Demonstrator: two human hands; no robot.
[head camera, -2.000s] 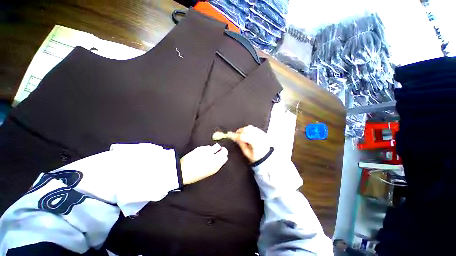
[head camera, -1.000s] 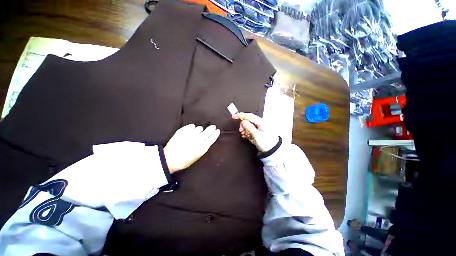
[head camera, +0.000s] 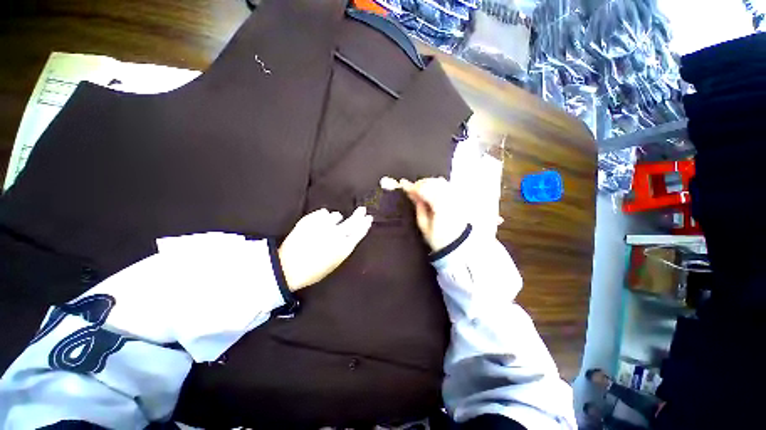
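A dark brown waistcoat (head camera: 218, 151) lies front up on the wood-grain table (head camera: 546, 252). My right hand (head camera: 428, 206) holds a small pale tool, maybe a brush (head camera: 390, 183), by its thin handle. Its light rounded tip is over the upper front panel, above a thin pocket line; whether it touches the cloth I cannot tell. My left hand (head camera: 323, 248) lies palm down on the waistcoat, left of the tool, fingers together and pointing toward the pocket line. I see nothing held in it. A pale loose thread (head camera: 263, 64) lies on the upper chest.
A black hanger (head camera: 388, 35) shows at the neckline. A blue object (head camera: 542, 186) lies on the table at the right. Pale paper (head camera: 42, 101) shows past the left armhole. Plastic-bagged clothes (head camera: 563, 50) are behind, dark garments (head camera: 731, 210) at far right, a red item (head camera: 659, 197) on shelving.
The tool was lower left two seconds ago, then its tip was raised near the pocket line; now it points left. The left hand has shifted slightly up and left. The view has moved a little.
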